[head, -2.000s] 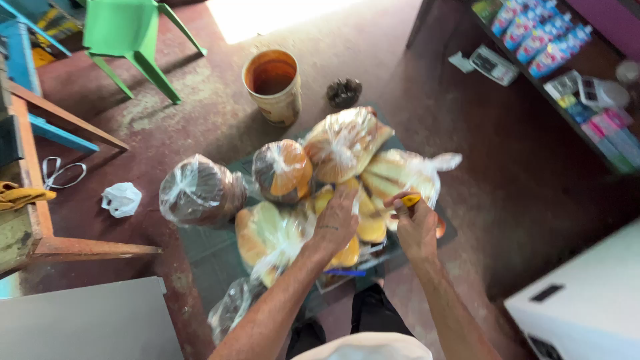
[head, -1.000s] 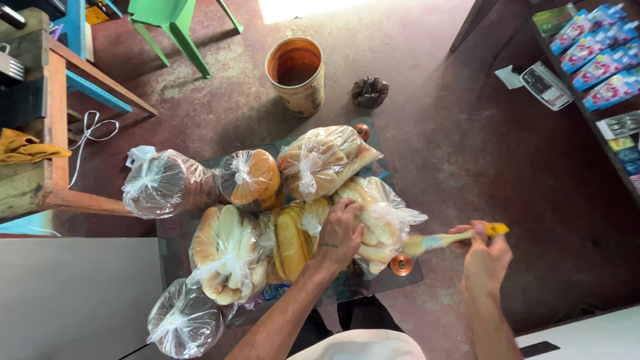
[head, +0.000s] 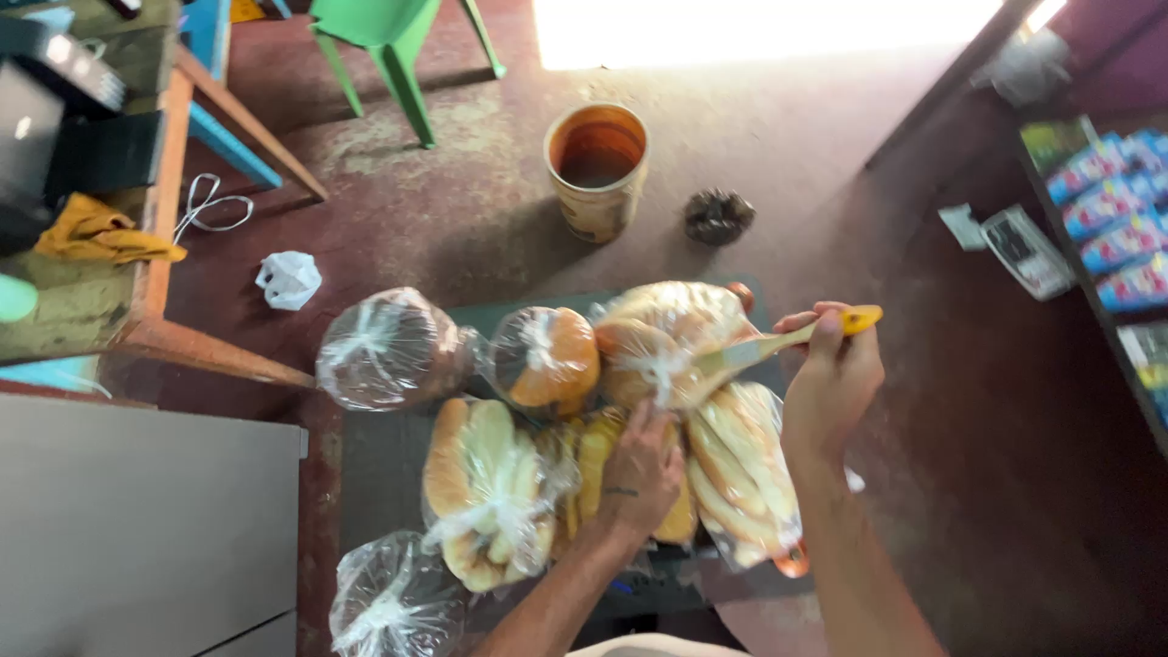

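Knotted clear plastic bags of bread cover a low dark table (head: 388, 465). My right hand (head: 830, 383) grips the yellow-tipped handle of a pale, flat tool (head: 757, 351), perhaps a brush or spatula; its far end lies over the upper right bag of bread rolls (head: 675, 315). My left hand (head: 643, 470) rests, fingers forward, on a bag of yellowish bread (head: 593, 456), its fingertips at the upper right bag's knot. On the right is a bag of long loaves (head: 739, 465); on the left, another bread bag (head: 488, 502). An orange-filled bag (head: 552, 360) sits behind.
Beyond the table stand a bucket (head: 598, 173) and a dark crumpled bundle (head: 719, 217). A green plastic chair (head: 379, 23) is farther back. To the left are a wooden table (head: 151, 301) and a white plastic bag (head: 289, 280); shelves with blue-and-pink packets (head: 1118, 237) stand right.
My right hand has brought the tool from beside the table to over the upper right bag. The long-loaf bag's gathered top no longer spreads out to the right.
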